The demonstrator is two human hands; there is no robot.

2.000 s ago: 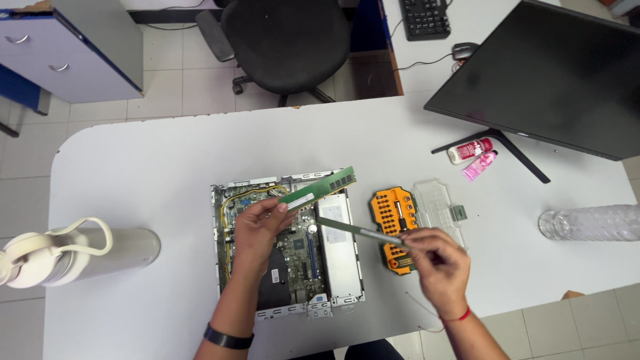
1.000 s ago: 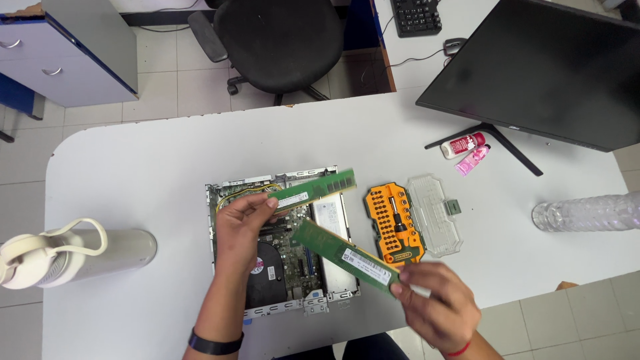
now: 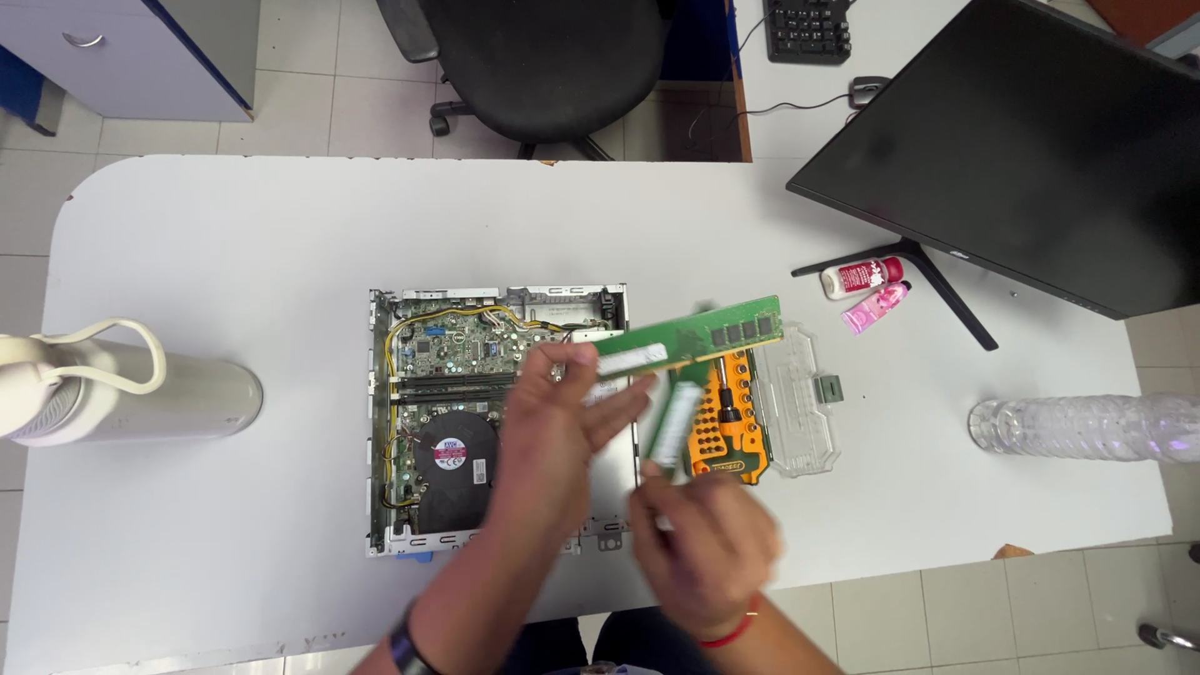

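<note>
My left hand [image 3: 553,431] grips one end of a green RAM module [image 3: 689,337] with a white label and dark chips, above the right side of an open desktop computer case [image 3: 378,441]. A second RAM module [image 3: 677,422], blurred and steeply tilted, is pinched in my right hand [image 3: 708,544]; its upper end passes behind the first. Inside the case lie a motherboard [image 3: 450,347], dark memory slots [image 3: 455,386] and a black fan [image 3: 457,469]. My left hand and forearm hide part of the case.
An orange screwdriver bit set [image 3: 750,431] with its clear lid [image 3: 797,412] lies right of the case. A cream bottle [image 3: 178,398] stands left. Rightward are a monitor [image 3: 1022,141], a small bottle [image 3: 861,277], a pink tube [image 3: 877,307] and a clear plastic bottle [image 3: 1078,427].
My right hand has moved left, closer to my left hand, and its module has turned from a shallow slant to a steep one. The left hand's module has shifted rightward over the bit set.
</note>
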